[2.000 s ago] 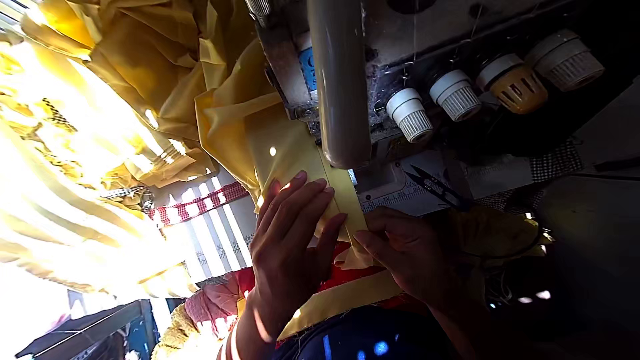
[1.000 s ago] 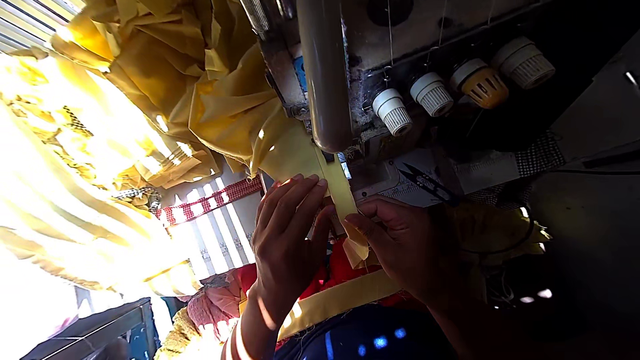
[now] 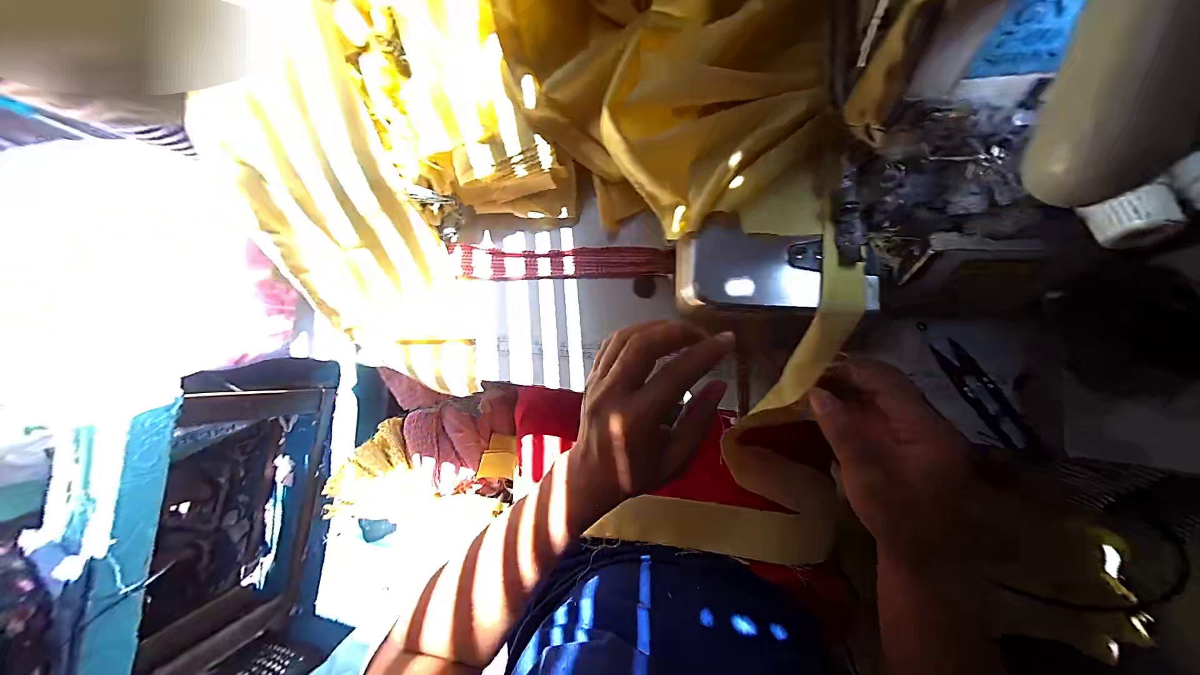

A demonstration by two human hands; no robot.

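Observation:
A narrow yellow fabric strip point(image 3: 797, 375) runs down from the needle area of a sewing machine point(image 3: 947, 178), then folds back across my lap. My right hand point(image 3: 891, 441) pinches this strip between thumb and fingers below the metal machine plate point(image 3: 750, 272). My left hand point(image 3: 652, 403) hovers left of the strip, fingers spread and slightly bent, with nothing in it. Gathered yellow fabric point(image 3: 694, 103) lies behind the plate. Thread snips point(image 3: 980, 389) rest right of my right hand. The needle itself cannot be made out.
A red woven band point(image 3: 600, 262) crosses the work surface left of the plate. Sunlit yellow cloth point(image 3: 328, 187) is heaped at the left. Red cloth point(image 3: 698, 478) lies near my lap. A blue-framed stand point(image 3: 145, 497) is at the lower left. One white tension knob point(image 3: 1134, 216) shows at the right.
My left hand has come off the yellow fabric it was resting on, and the metal plate now shows. My right hand still holds the strip. The view has swung left.

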